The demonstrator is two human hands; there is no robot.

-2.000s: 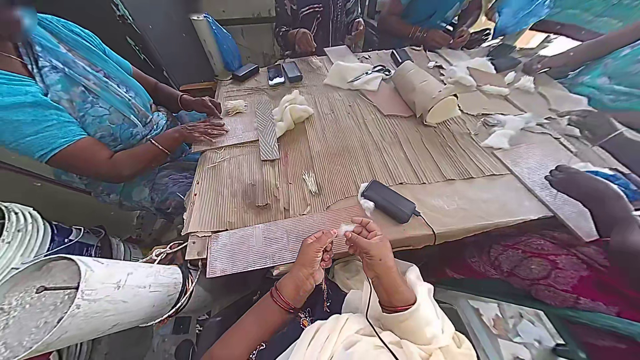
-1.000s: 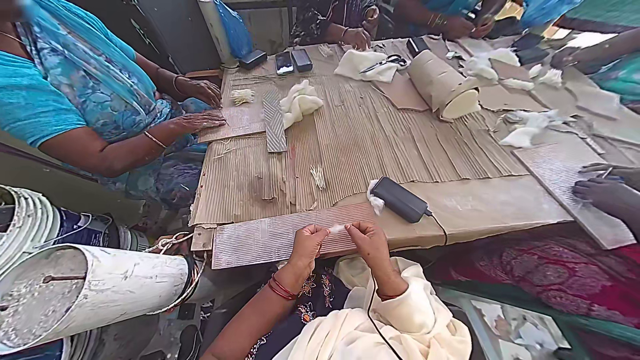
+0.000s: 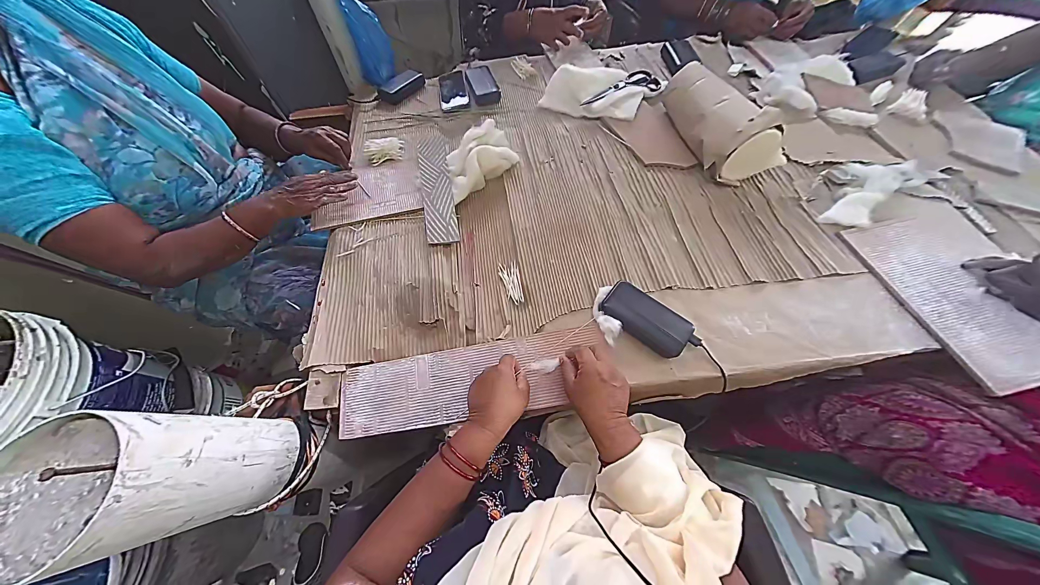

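Note:
My left hand [image 3: 499, 396] and my right hand [image 3: 597, 382] are over a ribbed board [image 3: 431, 382] at the table's near edge. Between them stretches a small tuft of white cotton [image 3: 546, 365], its ends pinched in the fingers of both hands. A thin pale stick or strand rises by my right fingertips. Beyond my right hand lies a black power adapter [image 3: 650, 318] with a cord, a bit of cotton [image 3: 608, 317] against its left end. A small bunch of thin white wicks [image 3: 511, 283] rests on corrugated cardboard [image 3: 569, 236].
A co-worker's hands [image 3: 313, 191] rest at a board on the left. Scissors [image 3: 621, 88] lie on cotton at the back, near a cardboard roll [image 3: 719, 122]. Another ribbed board [image 3: 951, 284] is at right, under a co-worker's hand. A white bucket [image 3: 146, 479] lies at lower left.
My hands have come down from a raised position to over the ribbed board, the cotton still between them. The co-worker's hand at right has moved toward the board's outer side.

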